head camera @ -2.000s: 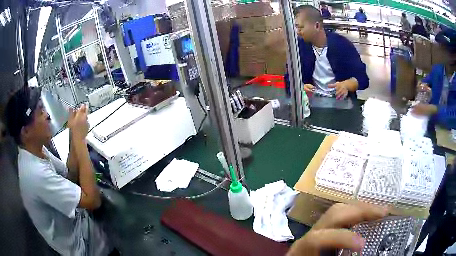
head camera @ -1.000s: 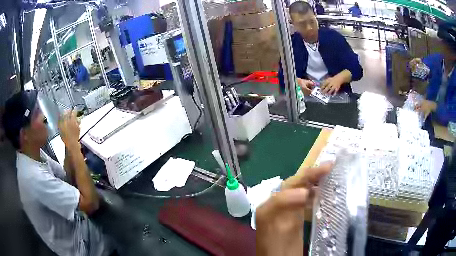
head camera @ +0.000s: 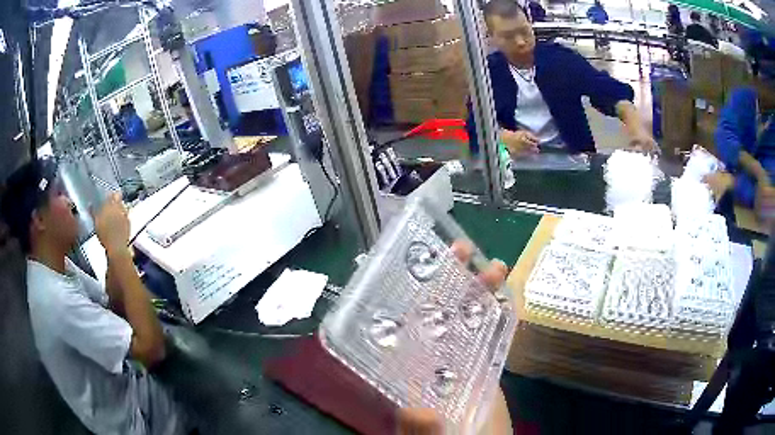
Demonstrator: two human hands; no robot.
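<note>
A clear square lens plate, ribbed with several round lenses, is held up tilted in front of me. A clear edge behind its upper right side may be a second plate. My left hand holds it, mostly hidden behind it. Fingertips show at the right edge and part of the hand at the bottom edge. I cannot make out my right hand. Stacked lens plates stand on cardboard at the right.
A dark red strip lies on the dark bench, partly behind the plate. White sheets, a white case and an aluminium post stand beyond. One worker is at left, another opposite, and another at far right.
The held plate has come up and left from the stack side and turned its broad face to me. It now covers the squeeze bottle and cloth. The worker opposite has reached towards the stacks.
</note>
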